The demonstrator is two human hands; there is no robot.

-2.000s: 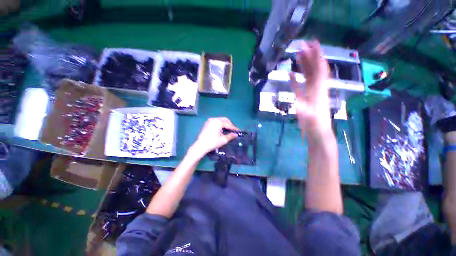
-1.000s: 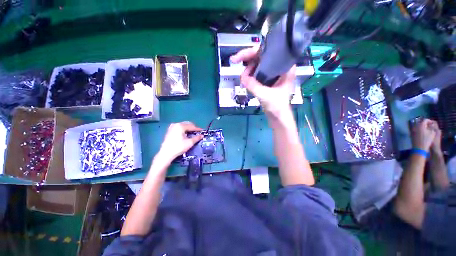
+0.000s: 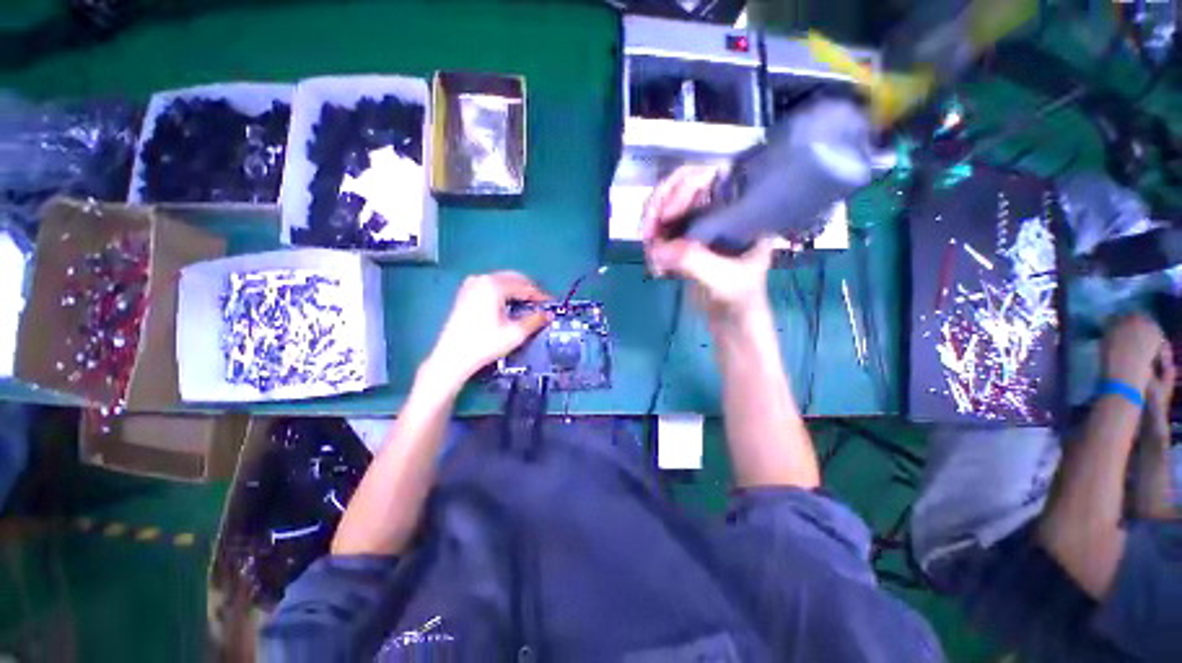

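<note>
The fixture (image 3: 565, 345), a dark block with a metallic face and a black handle towards me, lies at the bench's front edge. My left hand (image 3: 486, 321) is at its upper left, fingertips closed on a small black housing (image 3: 534, 308). A thin dark red lead wire (image 3: 579, 282) sticks up beside it. My right hand (image 3: 710, 246) grips the thick grey electric screwdriver (image 3: 793, 168), tilted, right of and above the fixture. Its tip is hidden or too blurred to see.
Two pale screw feeders (image 3: 690, 140) stand behind the screwdriver. A white box of silver-white parts (image 3: 376, 326), a brown carton (image 3: 158, 292), two black-part boxes and a yellow-brown box (image 3: 516, 181) are left. A parts tray (image 3: 923, 324) and a neighbour's arms are right. Tweezers (image 3: 856, 321) lie on the bench.
My right hand, empty and raised over the feeders at first, took hold of the screwdriver and has since brought it lower, nearer the bench. My left hand stays at the fixture. The camera view has shifted.
</note>
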